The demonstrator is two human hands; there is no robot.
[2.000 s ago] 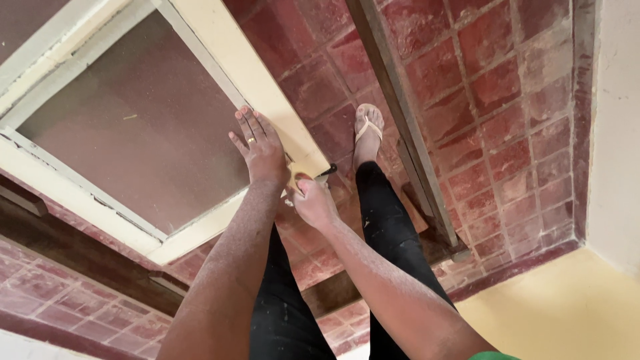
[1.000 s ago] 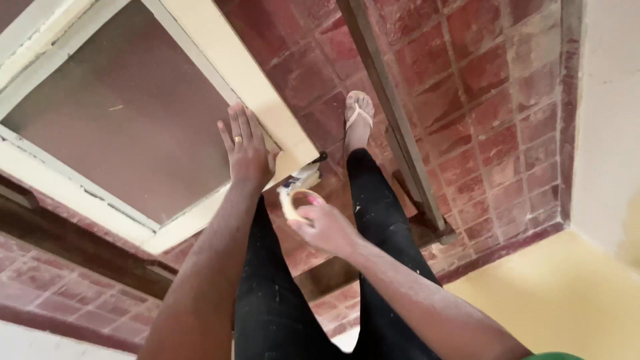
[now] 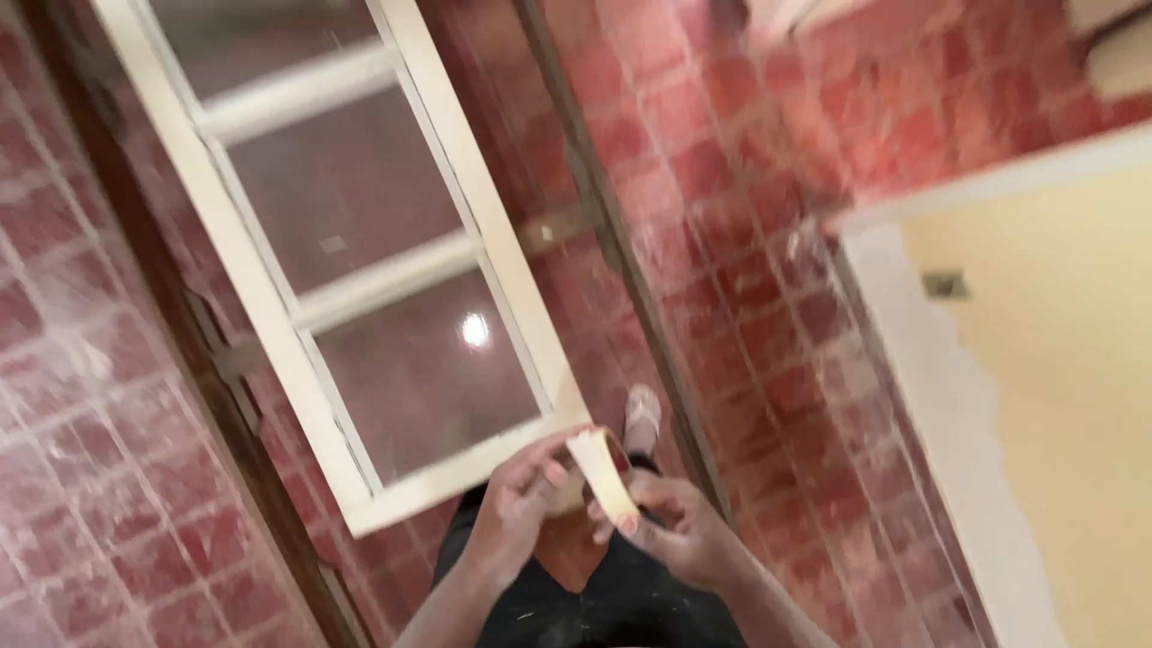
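A roll of cream masking tape [image 3: 601,475] is held up near the bottom right corner of a white-painted window sash [image 3: 531,297] with several glass panes. My right hand [image 3: 670,522] grips the roll's lower right side between thumb and fingers. My left hand [image 3: 522,504] is at the roll's left side, its fingers curved and partly behind the tape; whether they grip it is blurred. The sash lies across a wooden crosspiece [image 3: 558,229] between long dark wooden rails.
A long dark rail [image 3: 621,261] runs right of the sash, another [image 3: 171,324] runs left of it. Red tiles [image 3: 792,333] cover the floor. My sandalled foot [image 3: 642,414] stands between sash and right rail. A cream and white wall [image 3: 1035,360] with a small fitting [image 3: 947,285] is at right.
My left hand has left the sash frame and come to the tape roll, which my right hand still holds. The view has shifted widely and shows more of the sash.
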